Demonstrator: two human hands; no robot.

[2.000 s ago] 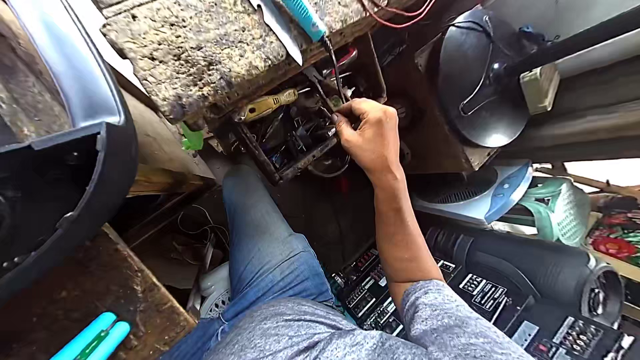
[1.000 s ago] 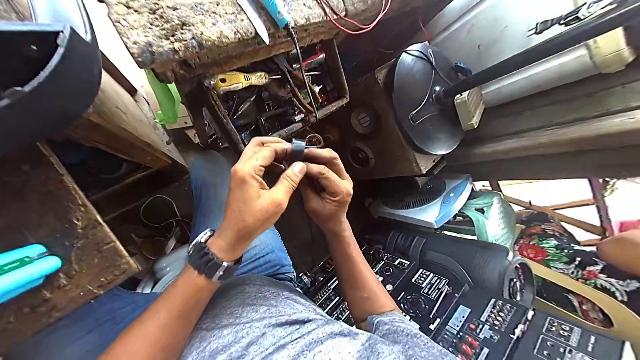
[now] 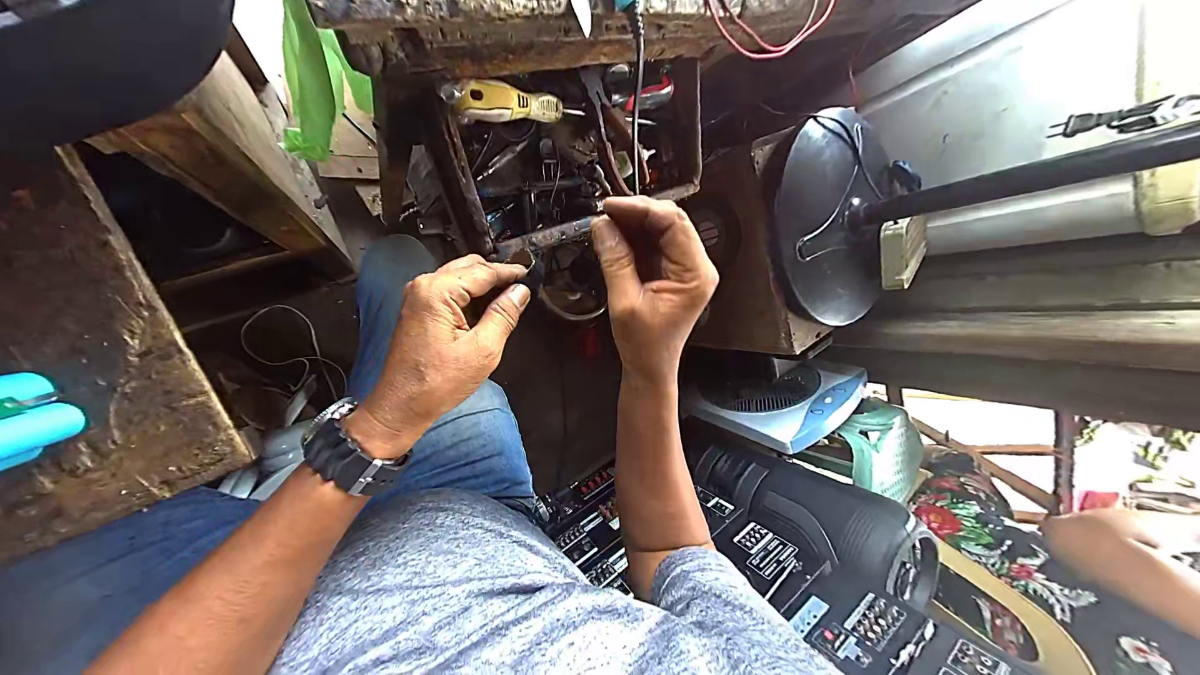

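My left hand (image 3: 450,342), with a black watch on its wrist, pinches a small dark item (image 3: 532,270) between thumb and forefinger; what it is cannot be told. To its right, my right hand (image 3: 656,272) is raised with thumb and fingertips close together, and whether something thin lies between them cannot be told. Behind both hands, an open tool drawer (image 3: 553,230) under the worn wooden bench (image 3: 506,47) holds a yellow-handled screwdriver (image 3: 511,101), pliers (image 3: 605,122) and a jumble of small tools.
A round black metal base with a pole (image 3: 830,220) stands at the right beside a wooden speaker box (image 3: 750,281). Black audio equipment (image 3: 787,544) lies at the lower right. Cyan-handled pliers (image 3: 42,422) rest on wood at the left. Another person's bare limb (image 3: 1125,562) shows far right.
Two seconds ago only my right hand showed, at the drawer. One second ago both hands were together around a small dark item; now they are apart, the item in my left.
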